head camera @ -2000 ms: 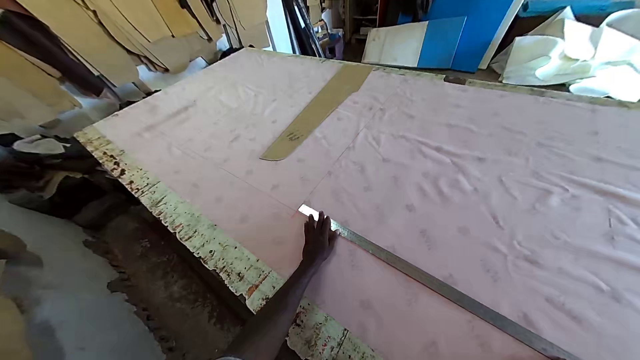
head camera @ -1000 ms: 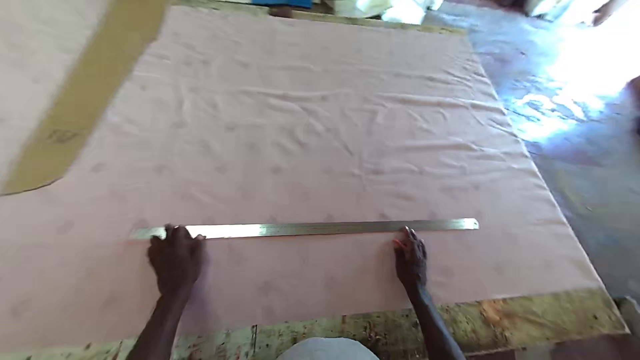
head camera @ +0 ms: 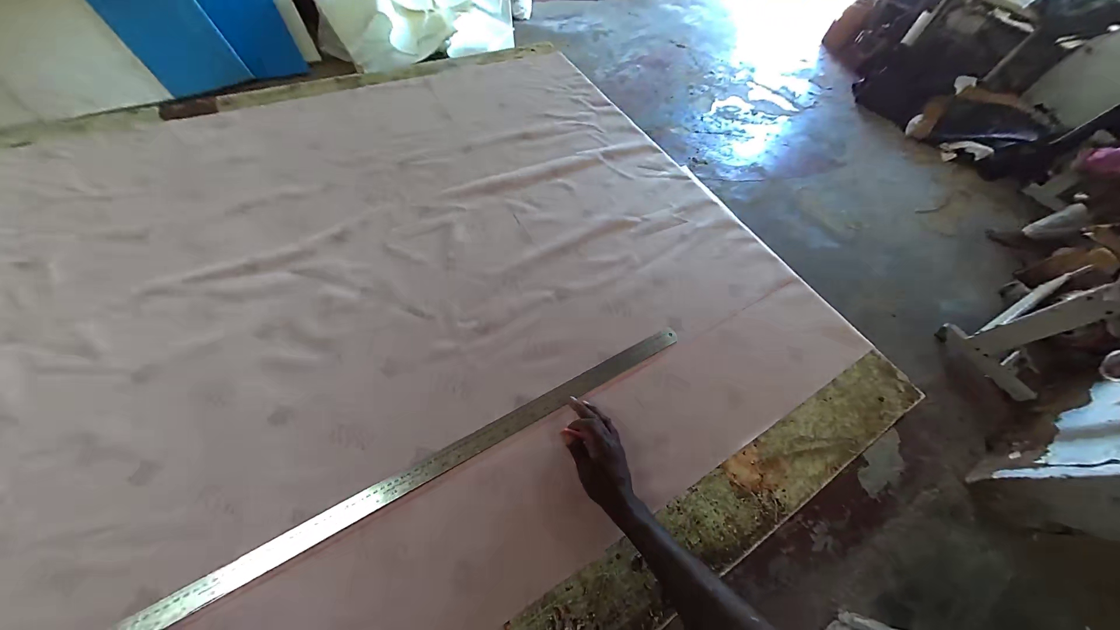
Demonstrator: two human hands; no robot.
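A long steel ruler (head camera: 455, 453) lies slantwise on pink patterned fabric (head camera: 367, 262) that is spread over a worn table. My right hand (head camera: 598, 451) is at the ruler's near edge, fingertips touching or close to it, below its far end. Something small and reddish shows between the fingers; whether it is a marking tool I cannot tell. A faint reddish line runs along the ruler and on past its end toward the fabric's right edge. My left hand is outside the view, as is the ruler's lower left end.
The table's stained bare edge (head camera: 744, 481) runs along the near side. Blue and white sheets (head camera: 184, 44) and a pale crumpled bundle (head camera: 420, 31) stand beyond the far edge. On the concrete floor (head camera: 814, 210) to the right lie heaped scraps and a white frame (head camera: 1041, 324).
The view has swung right, and the brown pattern piece seen earlier is out of frame. My left hand, on the ruler a second ago, no longer shows. My right hand remains by the ruler.
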